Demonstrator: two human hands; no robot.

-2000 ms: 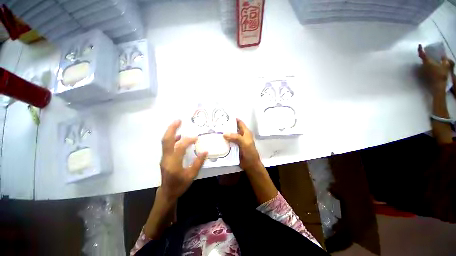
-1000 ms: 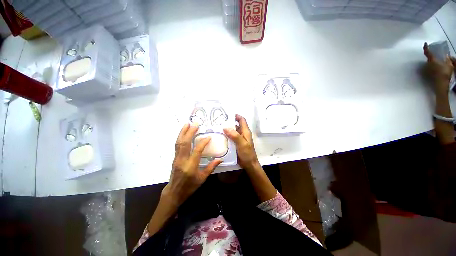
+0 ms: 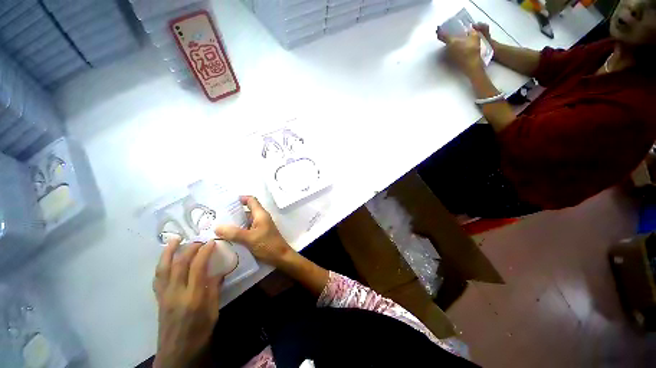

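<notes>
A pale plastic tray (image 3: pixel 241 266) lies near the table's front edge, tilted in view, with two earbud recesses at its upper part. A cream-white charging case (image 3: pixel 224 258) sits in its lower part, partly covered by my fingers. My left hand (image 3: pixel 188 295) lies over the case from the left, fingertips on it. My right hand (image 3: pixel 260 233) holds the tray's right side, thumb at the case. A second tray (image 3: pixel 301 191) with a white case stands to the right, untouched.
More trays with cases lie at left (image 3: pixel 57 201) and lower left (image 3: pixel 36 350). Stacked trays (image 3: pixel 306 18) line the back. A red-bordered smartphone (image 3: pixel 205 57) leans on a stack. A person in dark red (image 3: pixel 575 136) holds a tray at right. A carton (image 3: pixel 460 237) with clear plastic is below.
The view has swung right, bringing in the co-worker's upper body. My left hand has shifted further over the case. My right hand stays at the tray's right side.
</notes>
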